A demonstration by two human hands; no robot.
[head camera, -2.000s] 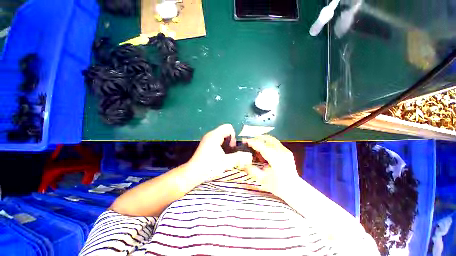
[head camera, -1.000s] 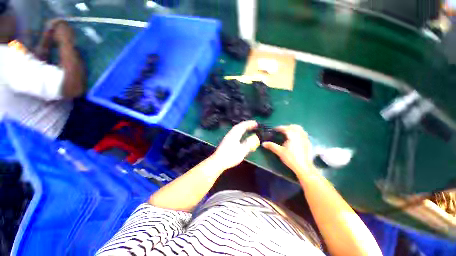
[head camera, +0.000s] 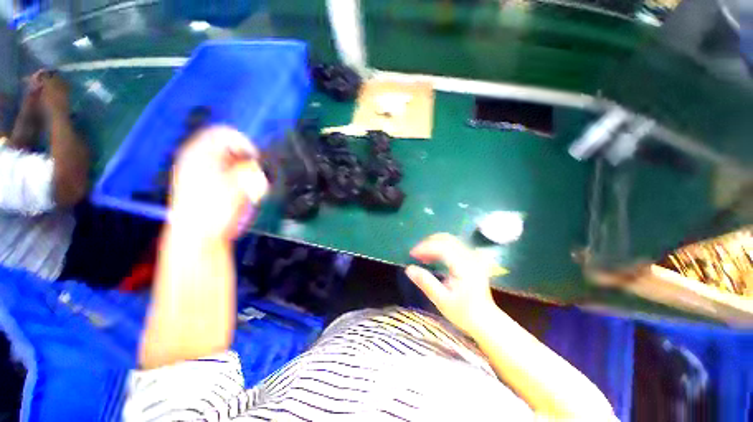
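My left hand (head camera: 216,181) is blurred, raised in front of the near right side of the blue plastic bin (head camera: 256,82); whether it holds anything cannot be told. My right hand (head camera: 452,276) is over the bench's near edge, thumb and fingers apart, with nothing in it. Black rosettes (head camera: 338,169) lie heaped on the green bench between the bin and my right hand. The white glue bottle (head camera: 501,227) lies just beyond my right hand. A pale slip (head camera: 498,270) shows partly beside that hand.
A tan cardboard piece (head camera: 413,105) and a black phone (head camera: 513,115) lie at the back. The parts tray (head camera: 636,284) with gold pieces and a clear panel are at right. Another person's arm (head camera: 64,140) is at far left. Blue bins (head camera: 74,330) stand below the bench.
My hands were together on a black piece; they have come apart. My left hand has moved left to the bin, my right hand has opened. The view has turned left since the first frame.
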